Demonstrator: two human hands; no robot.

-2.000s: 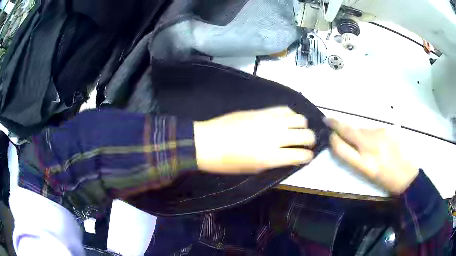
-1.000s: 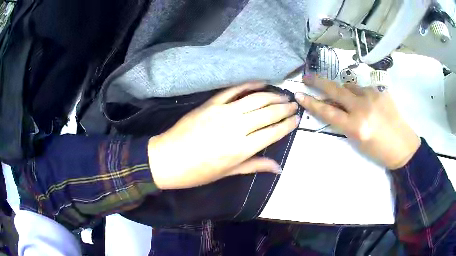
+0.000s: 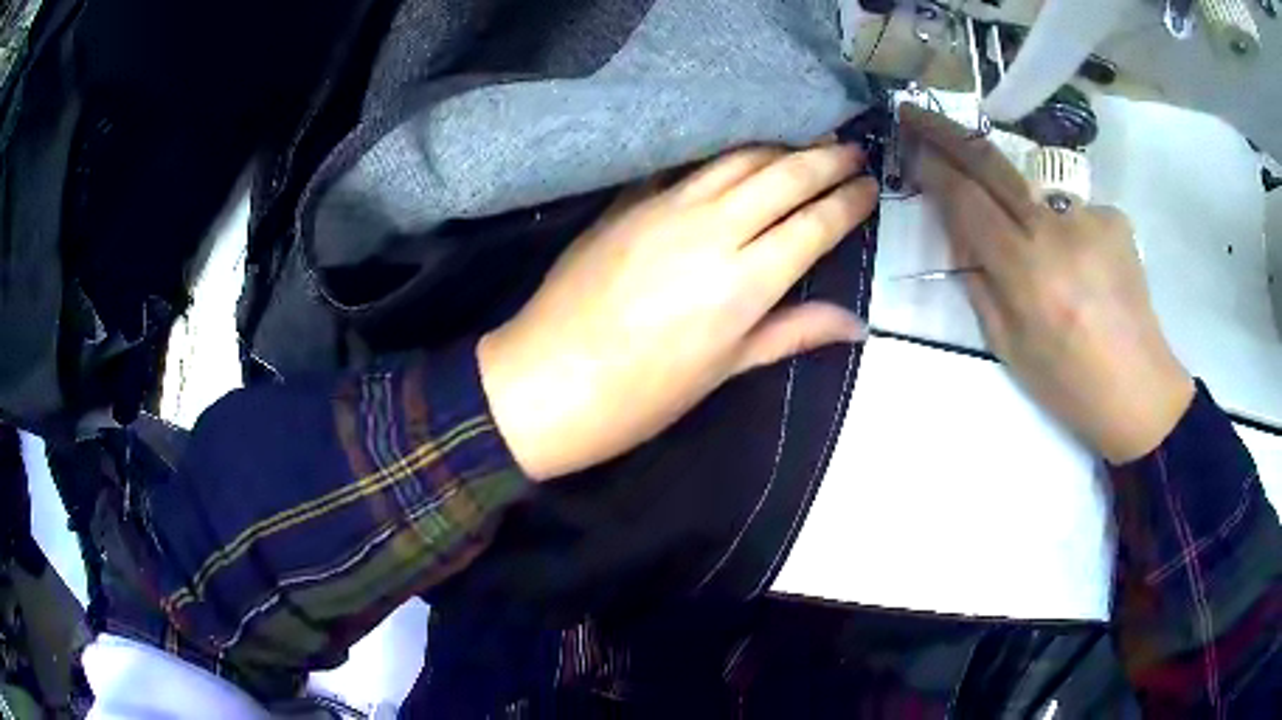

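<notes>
The black jeans body (image 3: 633,506) lies on the white table, its grey wrong side (image 3: 562,141) folded up behind. The waistband (image 3: 808,436) runs along its right edge with pale stitch lines. Its far end reaches the presser foot (image 3: 896,141). My left hand (image 3: 675,310) lies flat on the black cloth, fingertips at the edge beside the foot, thumb apart. My right hand (image 3: 1062,296) is just right of the foot, index finger stretched to it. A thin pointed metal tool (image 3: 935,274) sticks out leftward from under my right hand. The cloth under the foot is mostly hidden.
The white sewing machine head (image 3: 1125,71) stands at the upper right, with a white ribbed knob (image 3: 1060,177) below it. More black garments (image 3: 127,183) are heaped at left. The table's front edge (image 3: 956,613) is above my plaid-clothed lap.
Both hands and the waistband end have moved away from me to the presser foot. The cloth's edge has swung from a curve near the table's front to a line running up to the foot.
</notes>
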